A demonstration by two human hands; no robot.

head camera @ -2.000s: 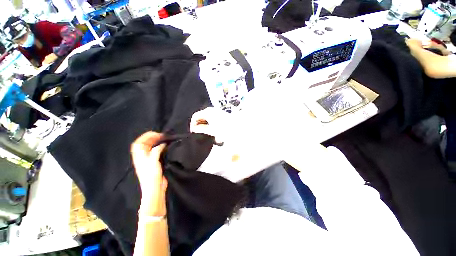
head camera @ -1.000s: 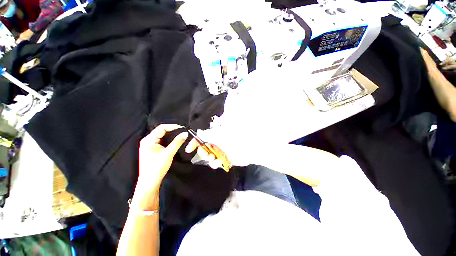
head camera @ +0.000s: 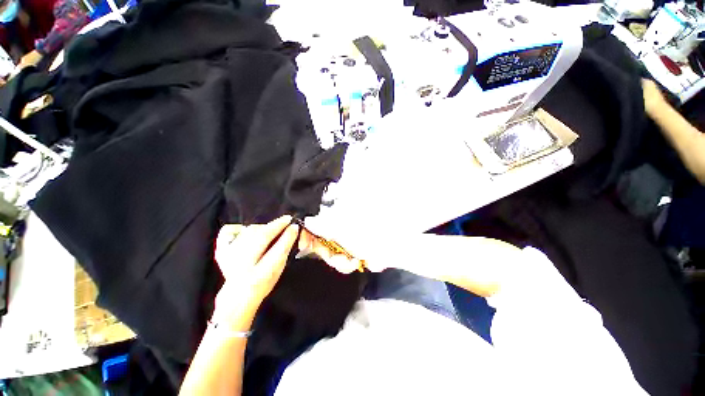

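Observation:
A large black garment point(head camera: 166, 155) covers the table's left part and hangs over its front edge towards my lap. My left hand point(head camera: 259, 251) pinches the garment's edge between thumb and fingers. My right hand point(head camera: 328, 255) holds orange thread snips point(head camera: 331, 246), their dark tips touching or very near the cloth at my left fingertips. Whether the blades are open or closed I cannot tell. The right hand is overexposed and partly blends with the white table.
The white sewing machine point(head camera: 495, 58), with black straps over its head, stands behind my hands. A dark shiny rectangle in a tray point(head camera: 522, 143) lies at the right table edge. A blue crate point(head camera: 116, 369) shows low left. Another person's arm point(head camera: 676, 128) is at right.
My right hand came in with the snips to my left fingertips between the first and second frames. Since then both hands have moved slightly down. My left hand has kept its pinch on the cloth.

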